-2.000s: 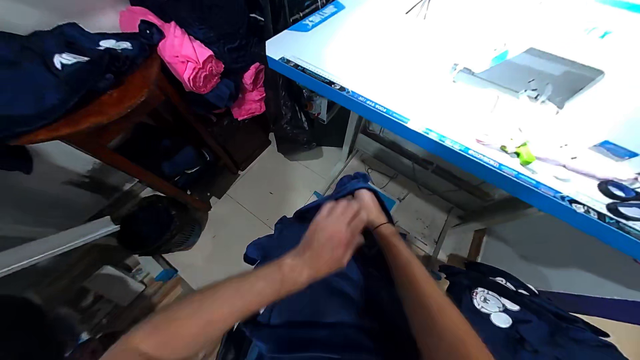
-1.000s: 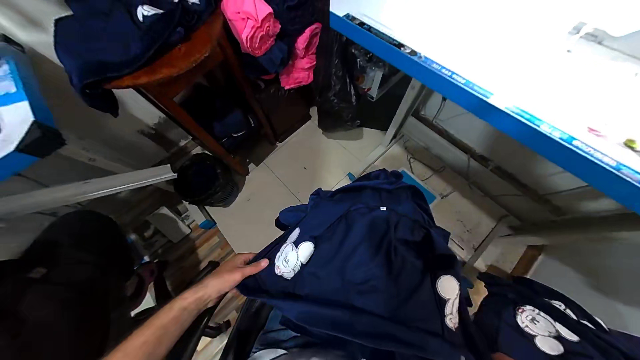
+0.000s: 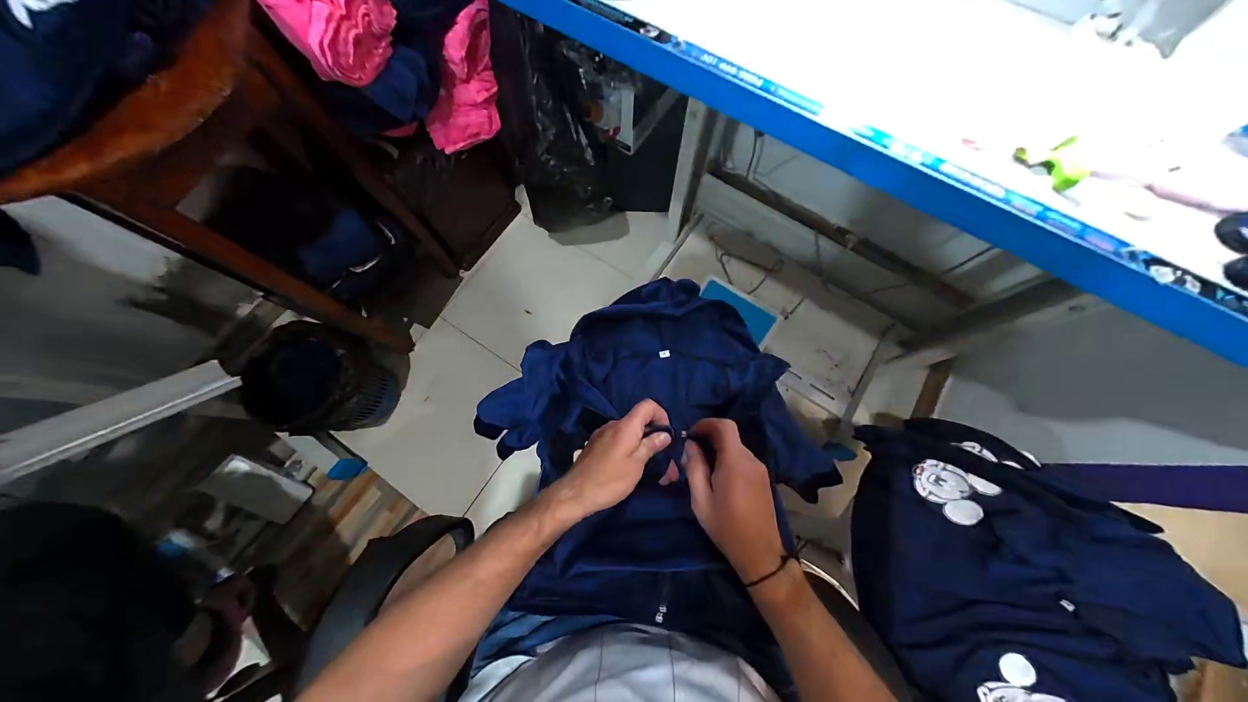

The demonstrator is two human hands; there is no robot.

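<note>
A navy blue garment (image 3: 673, 390) with a small white tag lies over the person's lap. My left hand (image 3: 624, 453) pinches one edge of its front, thumb against fingers. Close to it on the right, my right hand (image 3: 721, 478) grips the facing edge, with a dark band on the wrist. A small dark fastener part shows between the fingertips, too small to name. Farther down, a zipper pull (image 3: 662, 612) hangs on dark navy cloth near the waist.
At right lie navy garments (image 3: 1014, 556) with white cartoon patches. A blue-edged white table (image 3: 877, 166) crosses the upper right. A wooden stool (image 3: 185, 107) holds navy cloth at upper left, with pink fabric (image 3: 468, 88) beside it. A dark basket (image 3: 361, 380) stands on the tiled floor.
One second ago the garment was spread with white cartoon patches showing and my left hand at its left edge. Now both hands are together at its middle, and those patches are out of sight.
</note>
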